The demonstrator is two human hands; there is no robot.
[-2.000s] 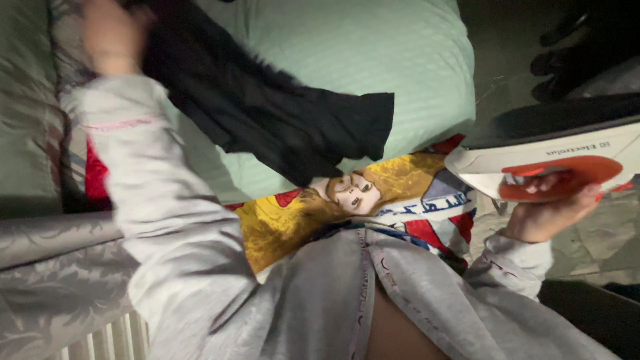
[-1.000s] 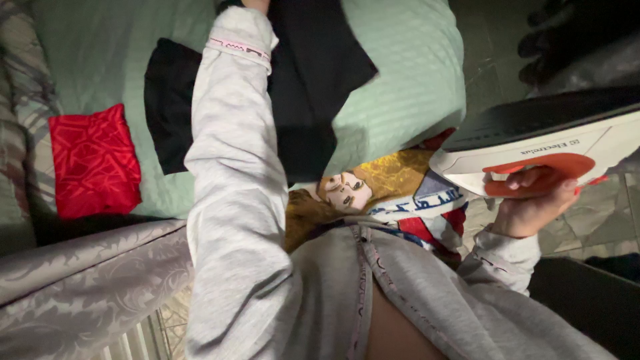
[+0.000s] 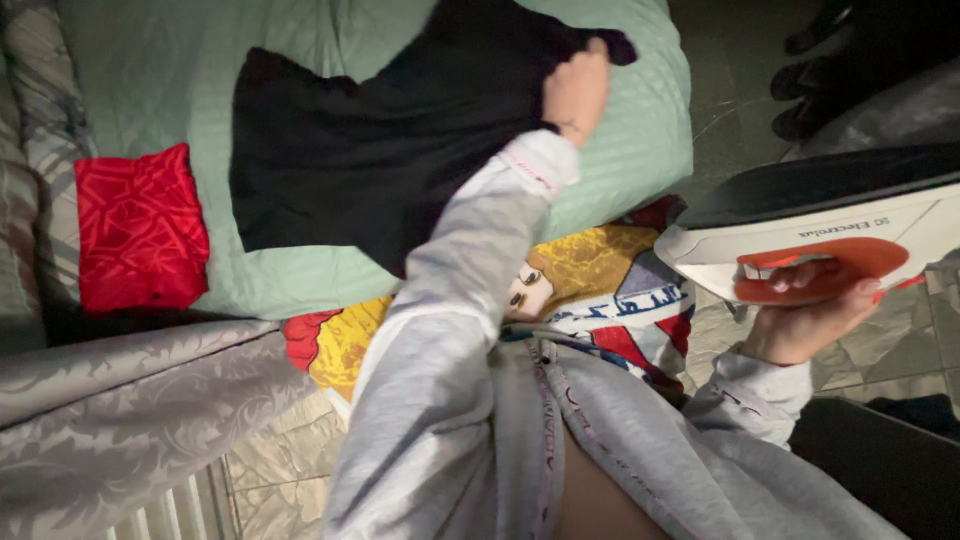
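My right hand (image 3: 806,319) grips the orange handle of a white Electrolux clothes iron (image 3: 810,225), held up on its side off the bedding, its dark soleplate facing away from me. A black garment (image 3: 352,150) lies spread on a pale green sheet (image 3: 622,172). My left hand (image 3: 579,90) is at the garment's far right corner, fingers bent against the cloth; whether they pinch it is hard to tell. At the left of the sheet lies a folded red patterned cloth (image 3: 142,229), apart from the black one.
Printed colourful fabric (image 3: 600,270) with a cartoon face hangs between my body and the sheet's near edge. A grey patterned curtain (image 3: 150,420) is at lower left, above a white radiator (image 3: 169,510). Dark shoes (image 3: 799,79) lie on the floor at upper right.
My left hand has moved from the far left to the right side of the black garment, which now lies spread wider. The red cloth shows whole. My right hand still holds the iron.
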